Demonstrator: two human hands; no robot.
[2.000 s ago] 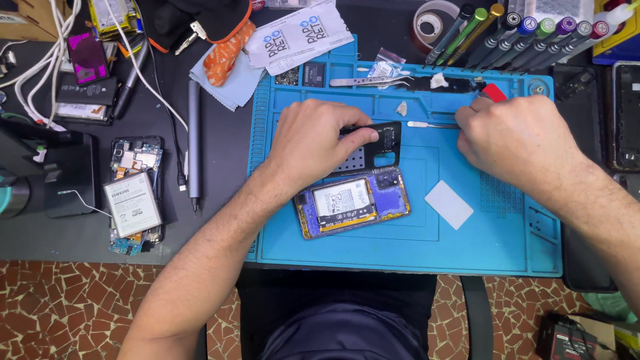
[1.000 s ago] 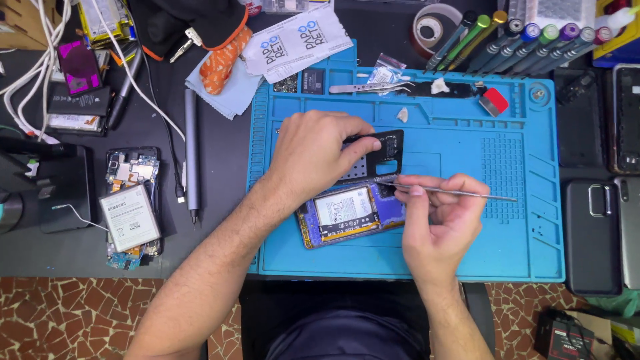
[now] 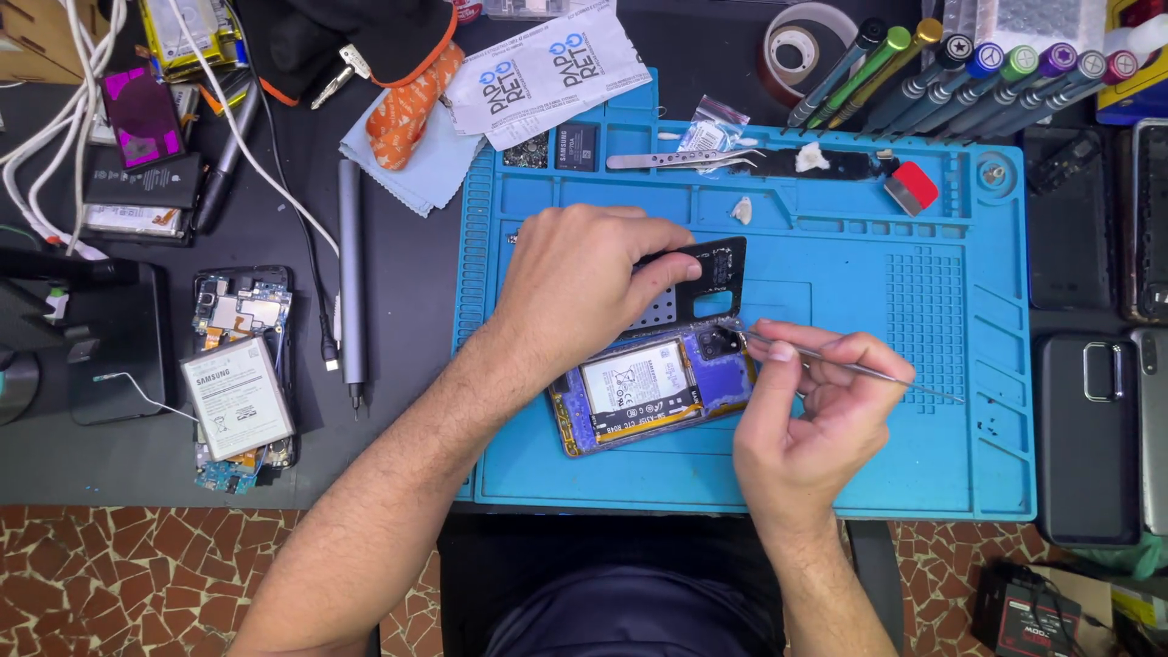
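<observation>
An opened smartphone (image 3: 657, 388) lies on a blue silicone repair mat (image 3: 858, 319), its battery (image 3: 634, 376) and blue-purple inner frame showing. My left hand (image 3: 593, 274) holds the phone's black back cover (image 3: 721, 265) by its upper edge, tilted up along the far side of the phone. Between the thumb and fingers of my right hand (image 3: 812, 411) is a thin metal pick tool (image 3: 858, 367); its tip is at the camera corner of the phone, close to the cover's lower edge. Whether the tip touches the frame or the cover, I cannot tell.
Tweezers (image 3: 675, 161), a red-handled scraper blade (image 3: 911, 189) and a white scrap (image 3: 742, 211) lie at the mat's top. Several screwdrivers (image 3: 922, 82) stand behind. To the left are a pen-shaped electric screwdriver (image 3: 352, 274), a dismantled phone (image 3: 242, 306) and cables. Phone cases (image 3: 1086, 429) lie right.
My right hand has come from the mat's upper right to the phone's camera corner, with the metal tool in it. The white card right of the phone in the oldest frame is out of sight.
</observation>
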